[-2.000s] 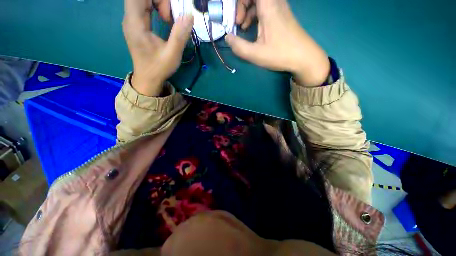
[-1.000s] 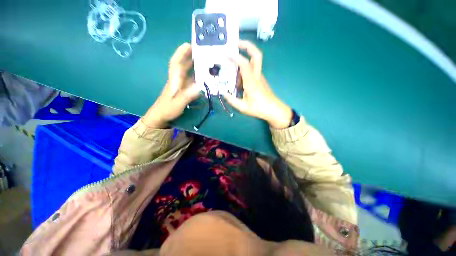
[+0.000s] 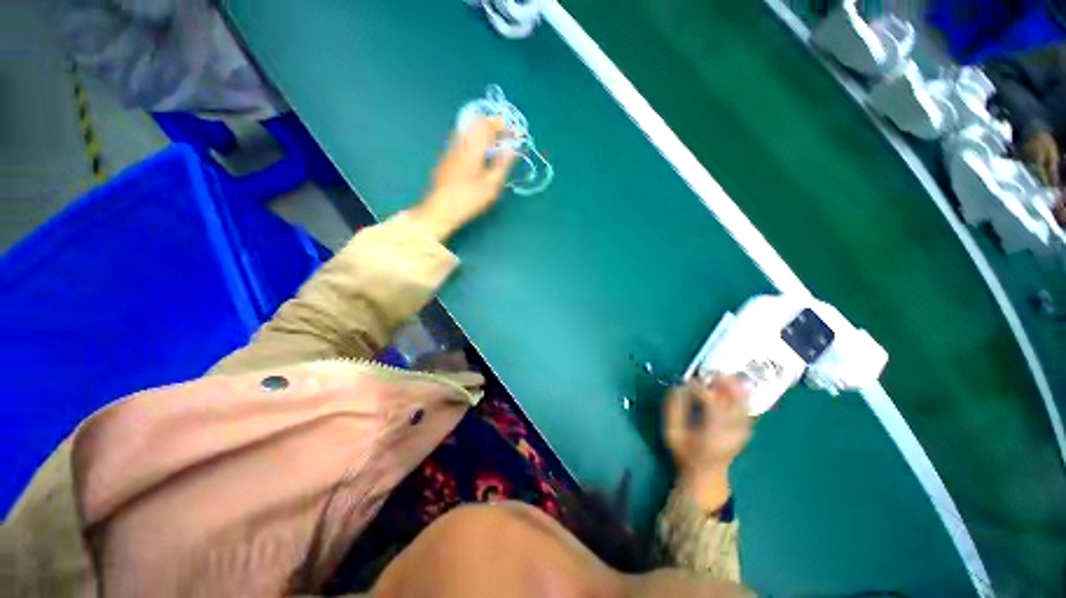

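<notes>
The white camera housing [image 3: 754,339] lies on the green bench near the white belt edge, its dark square face pointing to the upper right. My right hand [image 3: 707,421] is at its near end, blurred; whether it grips the housing cannot be told. Thin wires with small white plugs [image 3: 641,371] lie on the bench just left of that hand. My left hand [image 3: 473,175] reaches over the loose pile of pale sealing rings [image 3: 532,169], fingertips touching the pile. The fingers are blurred, so their hold on a ring cannot be told.
The green belt [image 3: 690,94] with its white edge [image 3: 701,175] runs diagonally beyond the bench. More white rings [image 3: 511,14] are at the top. White parts [image 3: 994,187] line the belt's far side, near another person's hand [image 3: 1040,152]. A blue bin [image 3: 117,292] stands at left.
The view has turned to the right. My left hand has left the housing and is at the ring pile. The housing now lies by the belt edge, with my right hand still at its near end.
</notes>
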